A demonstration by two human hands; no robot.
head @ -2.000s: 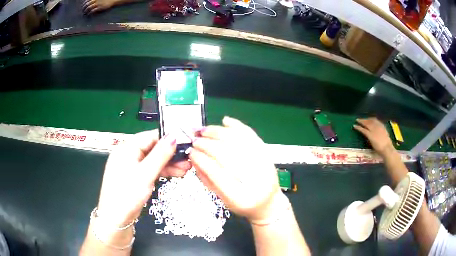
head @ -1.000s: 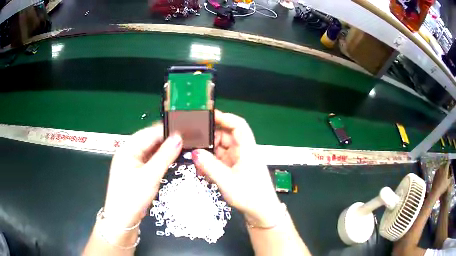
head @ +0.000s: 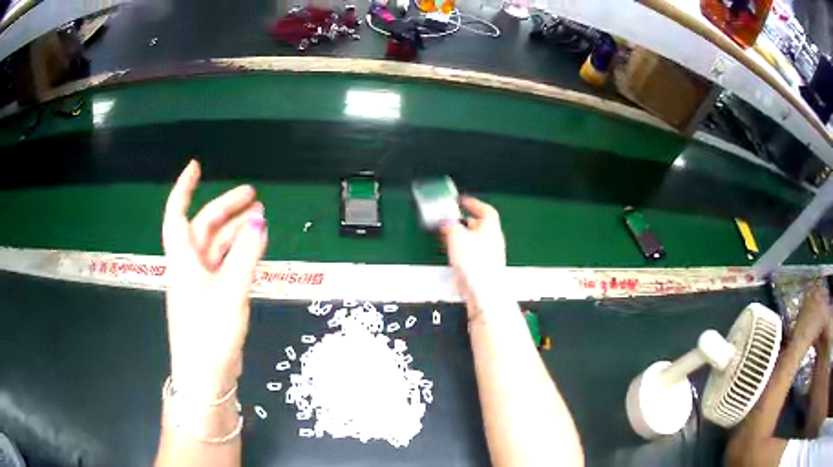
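My right hand (head: 477,244) holds a phone (head: 436,202) by its near end over the green conveyor belt; the phone is blurred, with green and pale areas showing. My left hand (head: 215,246) is raised at the left, empty, fingers apart. Another open phone (head: 362,208) lies on the belt between my hands, green board at the top and grey plate below. A loose pile of small white parts (head: 358,383) lies on the dark bench mat below, between my forearms.
A waiting phone (head: 532,328) lies partly behind my right forearm. A cream fan (head: 659,399) stands at the right. Another phone (head: 644,233) and a yellow piece (head: 746,237) lie on the belt. A person's arms (head: 793,369) show at the right edge.
My left hand has let go of the phone and moved left. My right hand has moved forward over the belt. A phone now shows lying on the belt. The phone at right has shifted rightward.
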